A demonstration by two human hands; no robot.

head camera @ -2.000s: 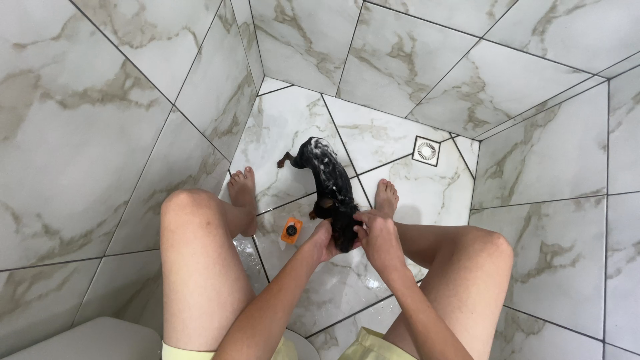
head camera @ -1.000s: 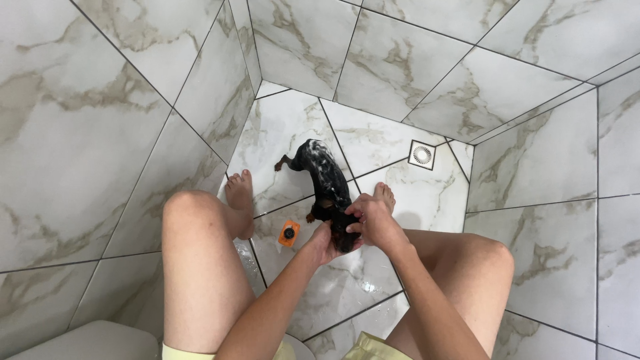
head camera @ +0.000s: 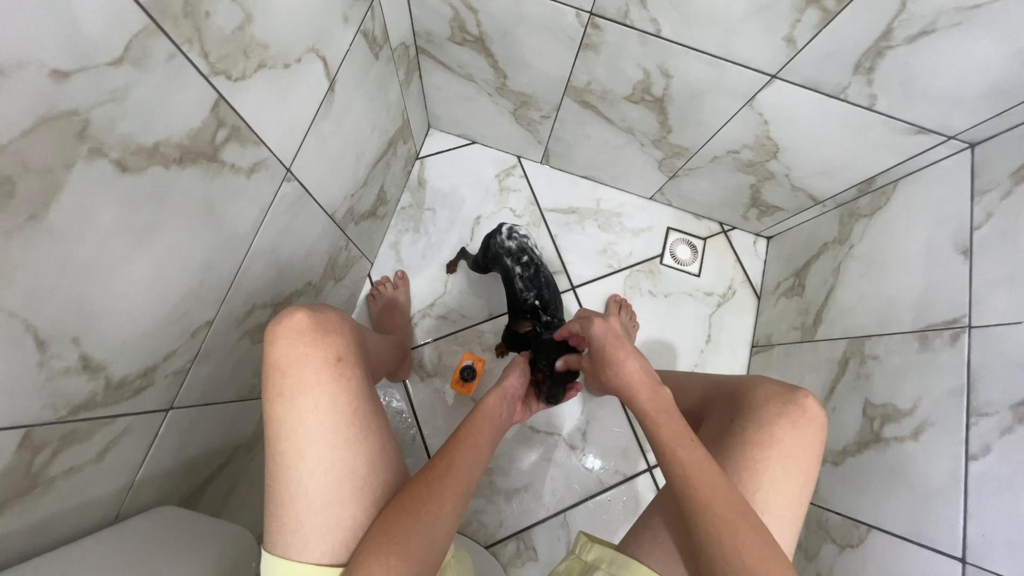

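A small black and tan dog (head camera: 530, 280) stands on the wet tiled floor between my feet, white lather along its back. Its head points toward me. My left hand (head camera: 522, 392) cups the dog's muzzle and chin from below. The thumb and fingers of my right hand (head camera: 596, 348) touch the side of its head near the ear, and part of the head is hidden by them. Left of the dog's front paw, an orange bottle with a black cap (head camera: 468, 374) is on the floor.
A square floor drain (head camera: 683, 252) lies at the right, near the far wall. Marbled tile walls (head camera: 480, 72) enclose the corner. My bare feet flank the dog. A pale rounded surface (head camera: 152, 544) shows at the lower left.
My right hand has shifted slightly on the dog's head, its fingers now more spread. My left hand stays under the muzzle, and the dog stands in much the same pose.
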